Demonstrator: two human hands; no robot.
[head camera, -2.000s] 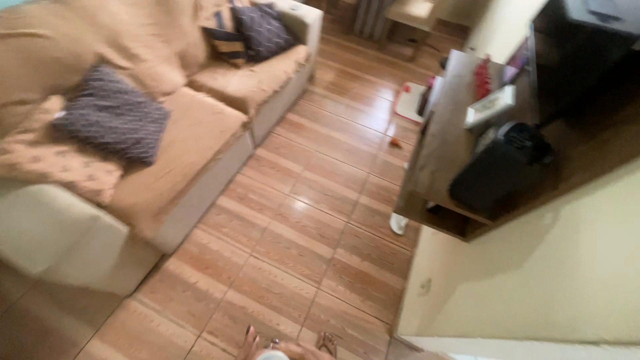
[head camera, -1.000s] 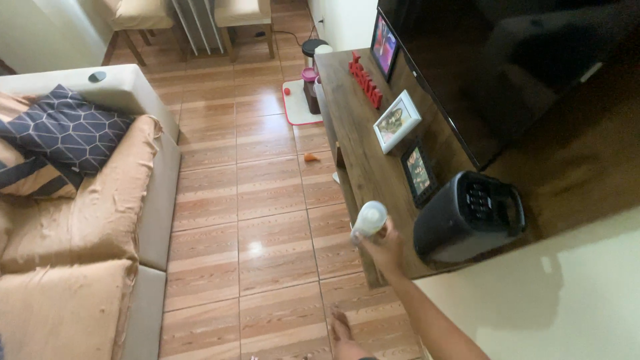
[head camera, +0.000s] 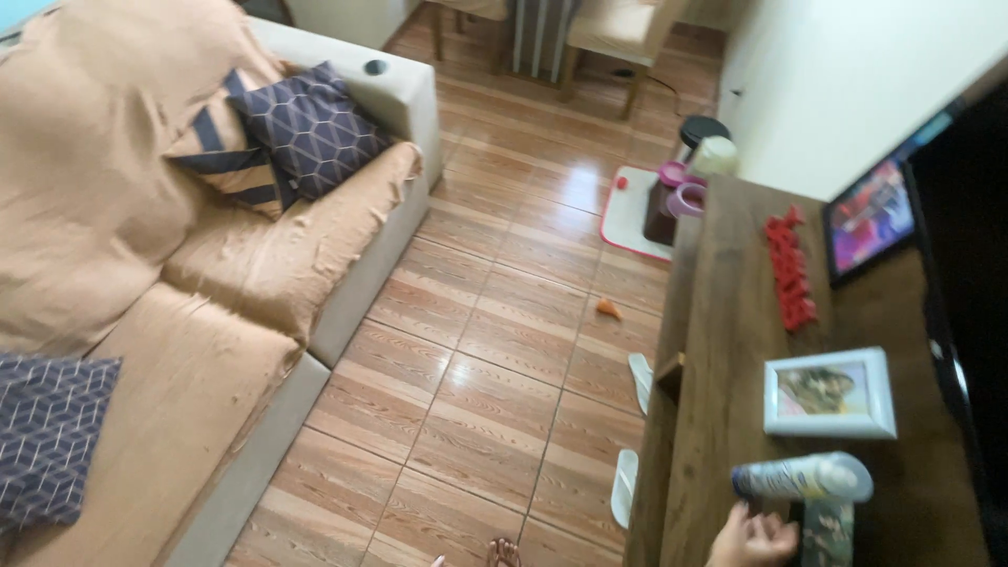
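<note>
My right hand (head camera: 752, 539) is at the lower right, over the wooden TV shelf (head camera: 713, 339). Its fingers are loosely curled and slightly apart, with nothing visible in them. Just beyond the fingertips is a whitish bottle (head camera: 803, 476) with a blue end and a pale cap, apart from the hand; whether it stands or lies on the shelf I cannot tell. Behind the bottle a dark-framed picture (head camera: 827, 531) shows in part. A white photo frame (head camera: 829, 394) stands farther along, followed by a red decorative piece (head camera: 790, 272). My left hand is out of view.
A covered sofa (head camera: 228, 268) with cushions fills the left. On the tiled floor are white flip-flops (head camera: 624, 488), a small orange item (head camera: 607, 308) and a red-edged mat (head camera: 630, 220) with containers. Chairs (head camera: 614, 35) stand at the back; a television (head camera: 972, 260) is at right.
One second ago my right hand held the bottle beside the shelf. The bottle is now over the shelf by the white frame, out of my fingers. The view has swung left.
</note>
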